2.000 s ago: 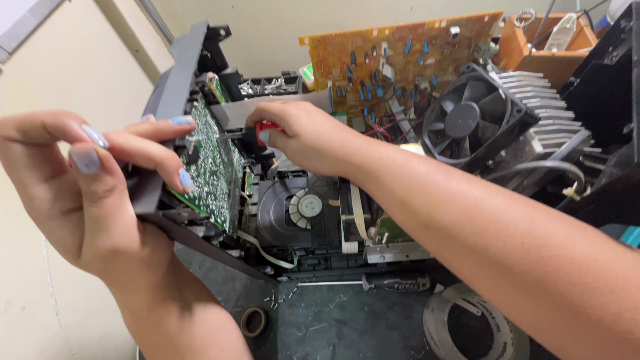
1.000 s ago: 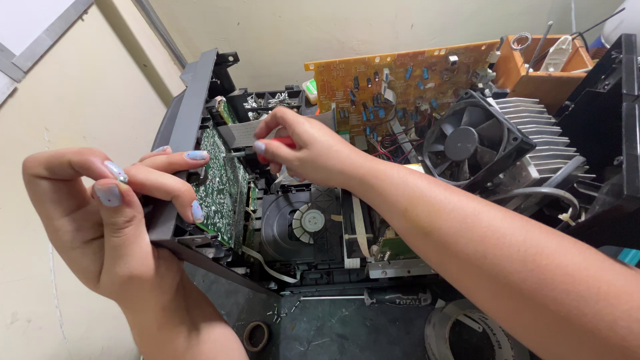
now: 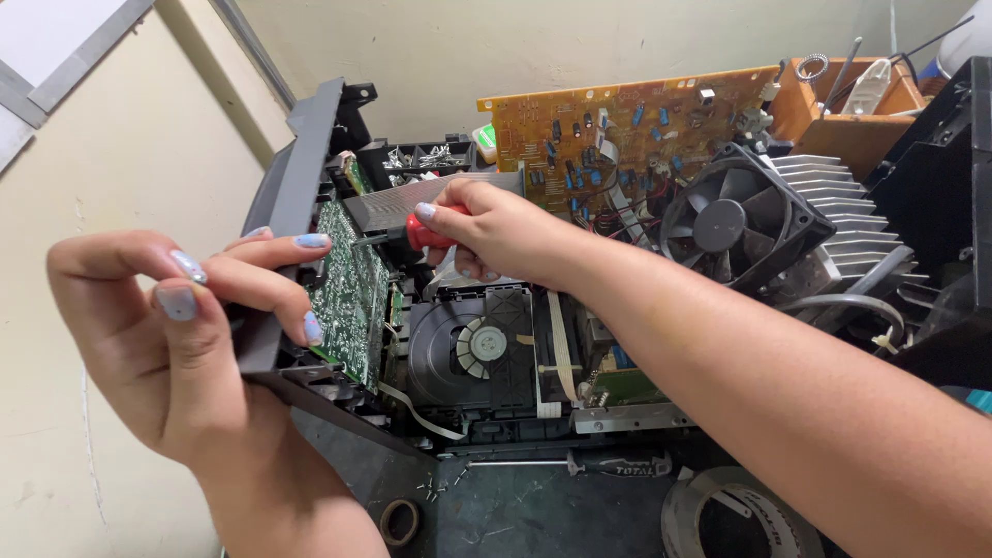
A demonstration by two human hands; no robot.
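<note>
My right hand (image 3: 473,225) grips a screwdriver by its red handle (image 3: 434,229); the shaft points left, with its tip at or close to a green circuit board (image 3: 345,287). That board stands on the inner side of a black plastic front panel (image 3: 306,170) of an opened audio unit. My left hand (image 3: 194,310) is at the panel's near end, fingertips by the board's edge; thumb and index finger pinch together on what looks like a tiny screw (image 3: 200,277). Below my right hand lies a disc drive mechanism (image 3: 480,345). A grey ribbon cable (image 3: 434,200) runs behind my right hand.
An orange-brown circuit board (image 3: 635,147) stands behind, with a black fan (image 3: 721,225) and heatsink (image 3: 845,209) to the right. A TOTAL screwdriver (image 3: 620,463), loose screws (image 3: 432,487) and tape rolls (image 3: 399,521) lie in front. A black tray (image 3: 434,157) holds screws; a wooden box (image 3: 845,139) stands behind.
The red-handled screwdriver's shaft shows more plainly now than two seconds ago, when my right hand hid most of it. My left hand stays by the panel.
</note>
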